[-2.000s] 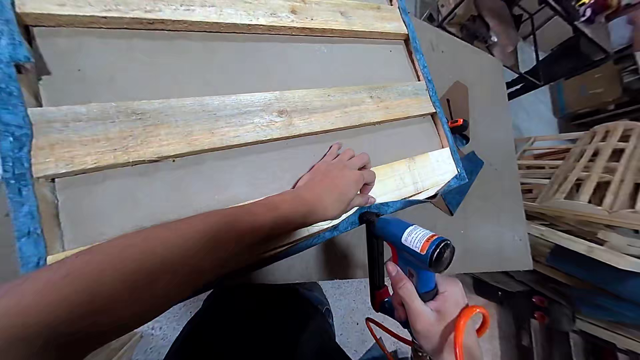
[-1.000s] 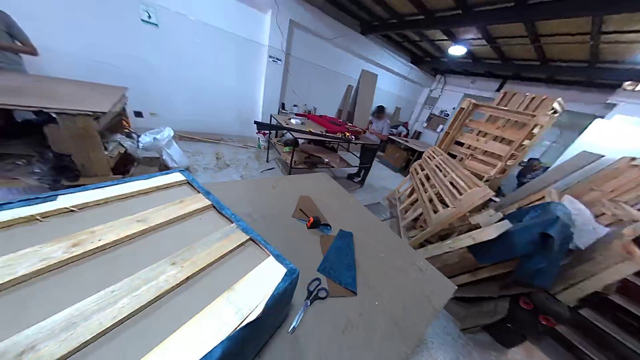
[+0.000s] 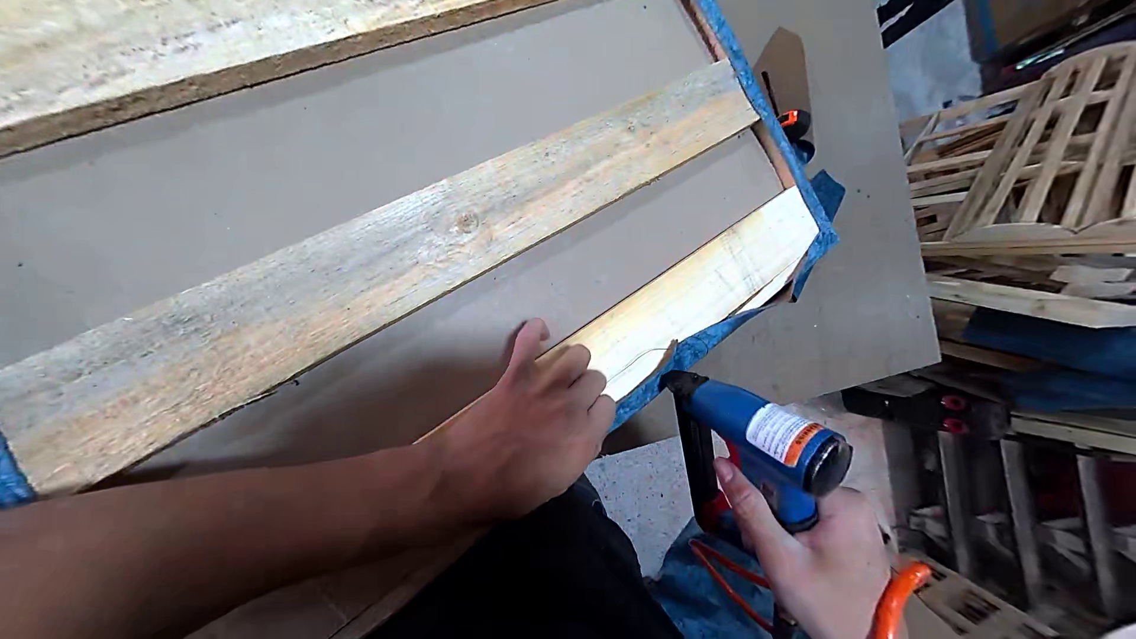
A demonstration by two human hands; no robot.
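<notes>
My right hand (image 3: 821, 550) grips a blue pneumatic staple gun (image 3: 754, 426) by its handle; an orange air hose (image 3: 898, 596) runs beside the wrist. The gun's nose meets the blue fabric (image 3: 723, 333) folded along the near edge of a wooden frame. Just left of the nose, my left hand (image 3: 550, 399) is curled over the frame's near board (image 3: 710, 275), fingers on the fabric edge and thumb pointing up. A wider slat (image 3: 461, 213) crosses the frame farther in. Blue fabric also wraps the frame's right side. My left palm hides part of the near board.
The frame lies on a flat brown tabletop (image 3: 852, 293). Beyond its right side are an orange and black tool (image 3: 792, 124) and a brown offcut (image 3: 783, 62). Slatted wooden frames (image 3: 1047, 151) are stacked at right, above blue fabric (image 3: 1047, 342). Blue fabric hangs below the gun.
The view swung up across the workshop and back down. Against two seconds ago, the staple gun's nose and my left hand are farther left along the near edge, away from the corner.
</notes>
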